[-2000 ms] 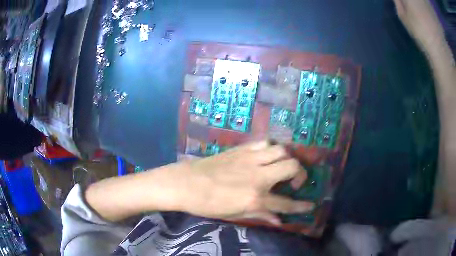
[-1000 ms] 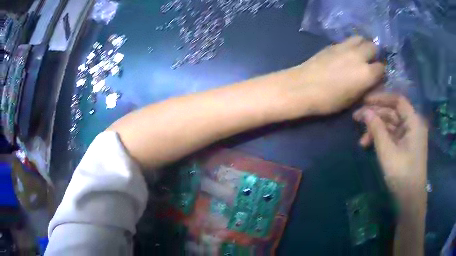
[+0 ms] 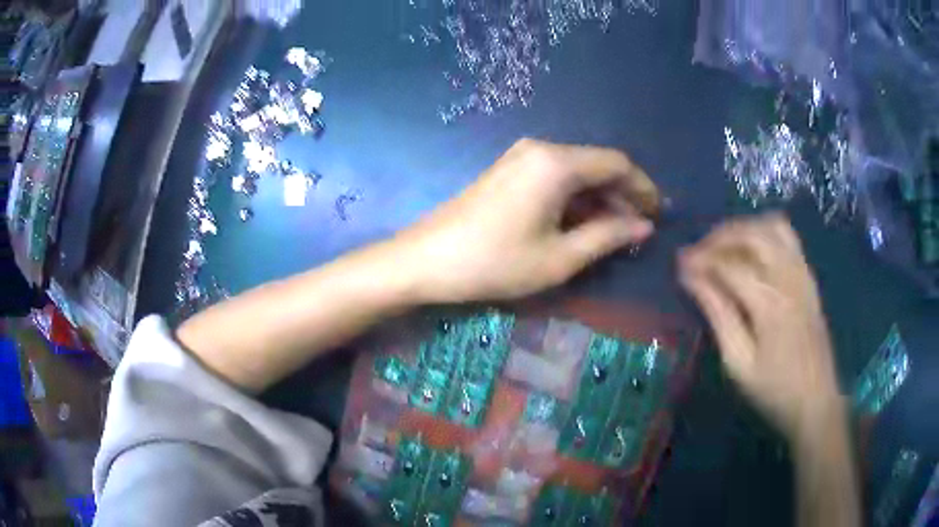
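The reddish-brown carrier tray (image 3: 509,402) lies on the dark mat low in the middle, with green circuit boards (image 3: 611,396) seated in it. Small dark components stand on the boards. My left hand (image 3: 561,214) is above the tray's far edge, fingers curled; something tiny may be at the fingertips, too small to tell. My right hand (image 3: 750,299) is just right of it, blurred, thumb and fingers close together; its contents cannot be told. The hands are apart. Thin wire parts (image 3: 772,163) lie in a heap beyond my right hand.
Small silver plates (image 3: 259,124) are scattered at left. More wire parts (image 3: 494,62) lie at the top. A clear plastic bag (image 3: 896,113) is at upper right. Loose boards (image 3: 883,373) lie right of my right forearm. A metal ledge at far left bears filled carriers (image 3: 46,170).
My left hand has drawn back from the wire parts and bag, toward the left and nearer the tray. My right hand has moved slightly down and left. More of the tray shows.
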